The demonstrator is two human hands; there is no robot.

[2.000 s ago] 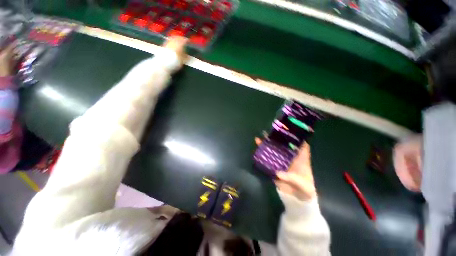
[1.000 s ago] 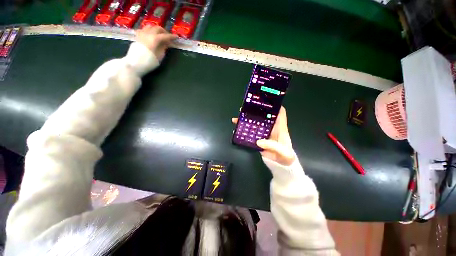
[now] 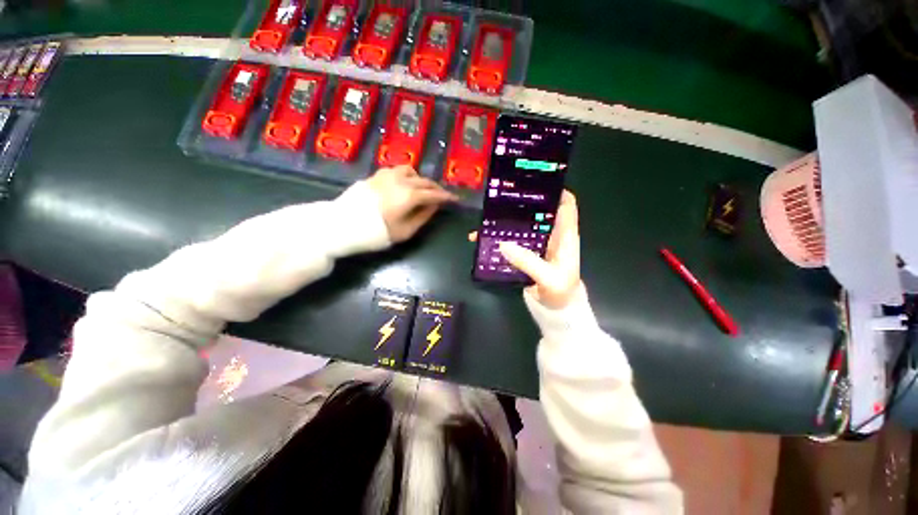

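My left hand is at the front edge of the clear handset tray, with its fingers at the rim below the red handsets. The tray holds two rows of red handsets, backs up. It lies partly on the dark green surface and across the pale strip. My right hand holds a smartphone upright, its screen lit with a chat and keyboard and its thumb on the keyboard. The phone covers a little of the tray's right side. Two black batteries with yellow bolts lie side by side near the front edge.
A red pen lies to the right of the phone. A black battery lies near a pink slatted round object and a white box with cables below. Another tray is at the far left.
My left hand has drawn the tray of red handsets off the green area beyond the strip, towards me and to the right. My right hand still holds the phone, its thumb now on the keyboard.
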